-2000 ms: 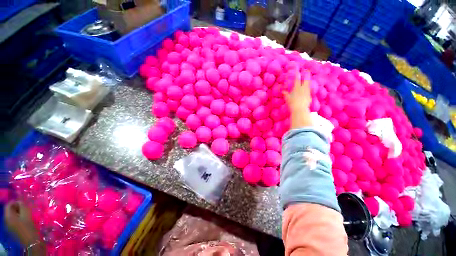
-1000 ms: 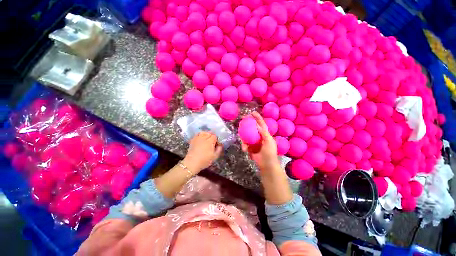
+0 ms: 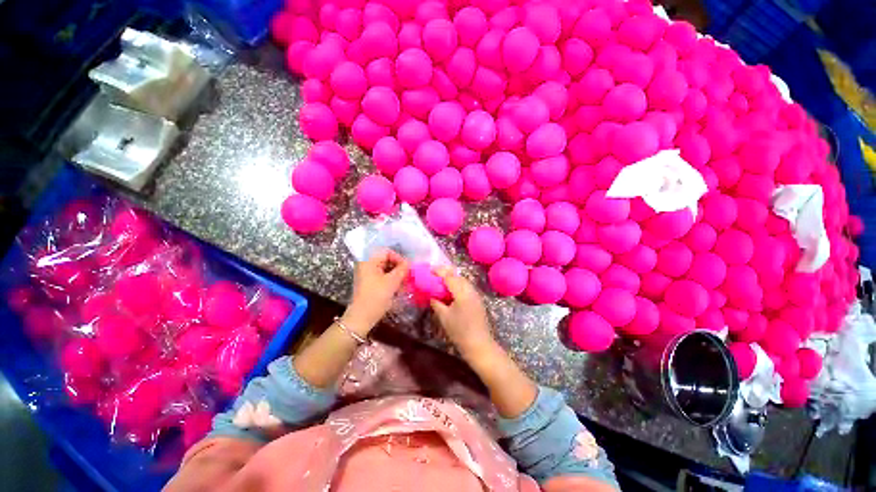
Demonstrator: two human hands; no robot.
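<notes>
A clear poly bag [image 3: 408, 233] lies on the speckled benchtop in front of me. My left hand [image 3: 377, 285] is at the bag's near edge, its fingers pinched together on the edge. My right hand [image 3: 459, 309] holds a pink ball [image 3: 427, 281] beside the left hand, at the bag's near right corner. The ball is partly hidden by the fingers. A large heap of pink balls [image 3: 538, 106] lies beyond and to the right of the bag.
The left blue bin [image 3: 280, 332] holds shiny filled bags [image 3: 134, 317]. Stacks of empty bags [image 3: 128, 144] lie at the far left of the bench. A metal cup [image 3: 699, 379] and white cloths [image 3: 663, 183] are at the right.
My right hand first reached into the heap, then came back with a pink ball. It has since moved left to the bag. My left hand came from the left bin to the bag.
</notes>
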